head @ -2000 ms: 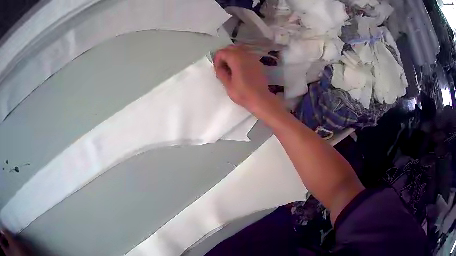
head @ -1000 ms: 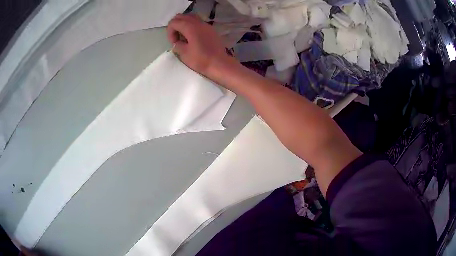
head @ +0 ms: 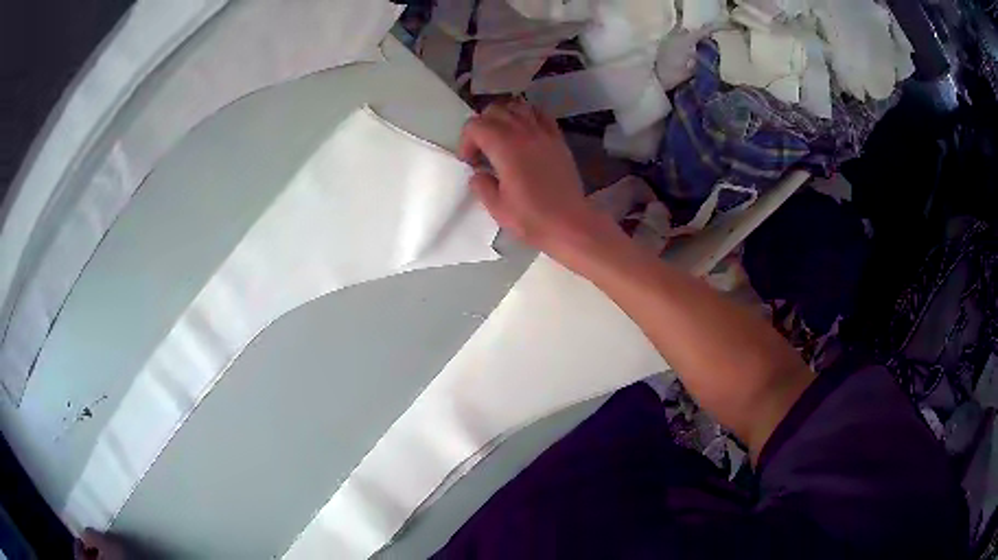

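Note:
A white cut fabric panel [head: 317, 224] lies on the pale grey-green feed table [head: 274, 383], its narrow strip towards the lower left and its wide angled end at upper right. A soft fold runs near the wide end. My right hand [head: 525, 164] is at that end's edge, fingers curled; it pinches the panel's edge, the fingertips partly hidden. My left hand [head: 101, 545] shows only as fingertips at the bottom left, at the panel's narrow end; the rest is out of the picture.
A stack of cut panels [head: 525, 350] lies along the near table edge, under my right forearm. More white panels [head: 219, 60] lie along the far side. Crumpled white offcuts [head: 635, 55] and blue plaid cloth [head: 711, 142] fill the wooden-edged bin [head: 755, 224] at the upper right.
My right hand has moved from the panel's far corner down along its wide end towards the near corner. The far corner is now uncovered. The panel lies slightly differently in view.

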